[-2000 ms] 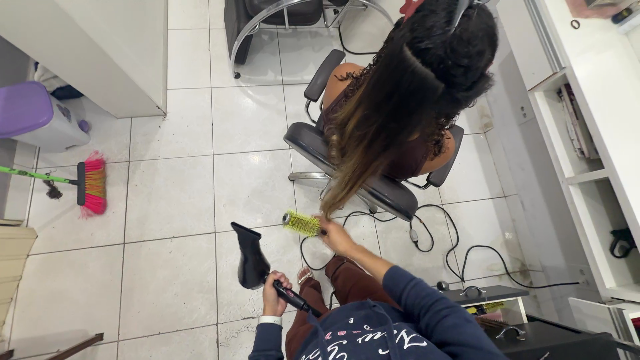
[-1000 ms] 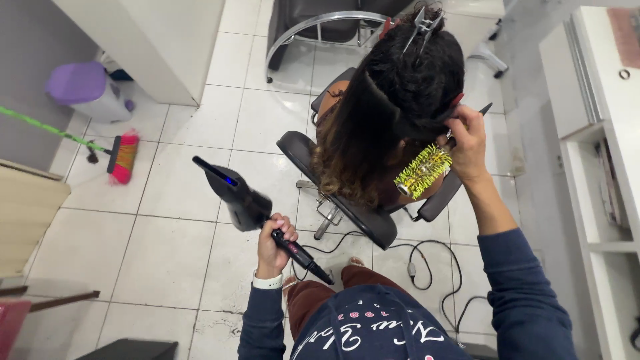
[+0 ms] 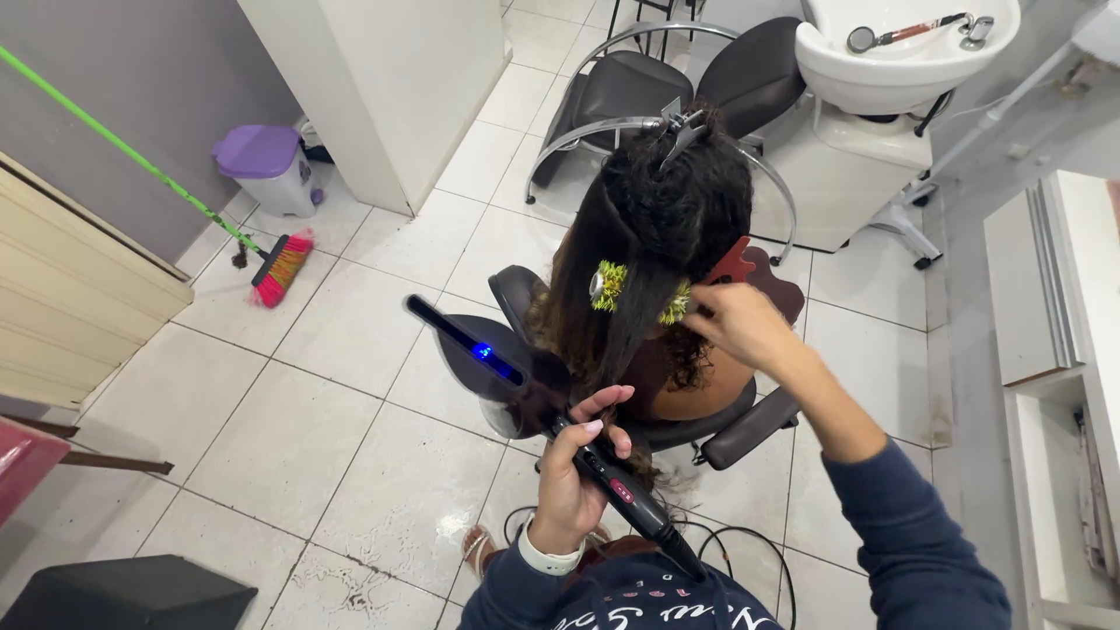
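Observation:
A seated person's long dark hair (image 3: 665, 201) hangs down the back, its top gathered with a metal hair clip (image 3: 681, 131). My right hand (image 3: 739, 324) grips the handle end of a round brush with yellow-green bristles (image 3: 610, 286); a strand of hair lies over the brush's middle. My left hand (image 3: 573, 472) is around the handle of a black hair dryer (image 3: 626, 490), with some fingers extended. A blue light glows in the dryer's slotted nozzle (image 3: 468, 341), left of the hair.
The person sits in a black salon chair (image 3: 752, 429). Behind stand another black chair (image 3: 639, 83) and a white wash basin (image 3: 901, 74). A broom (image 3: 282, 267) and a purple-lidded bin (image 3: 258, 153) are at left, white shelving (image 3: 1041, 394) at right. A black cord (image 3: 779, 547) loops on the floor.
The brush has moved from the hair tips, up beside the head, and now sits under a strand. The dryer is now close to the hair. The view has shifted, showing the wash basin.

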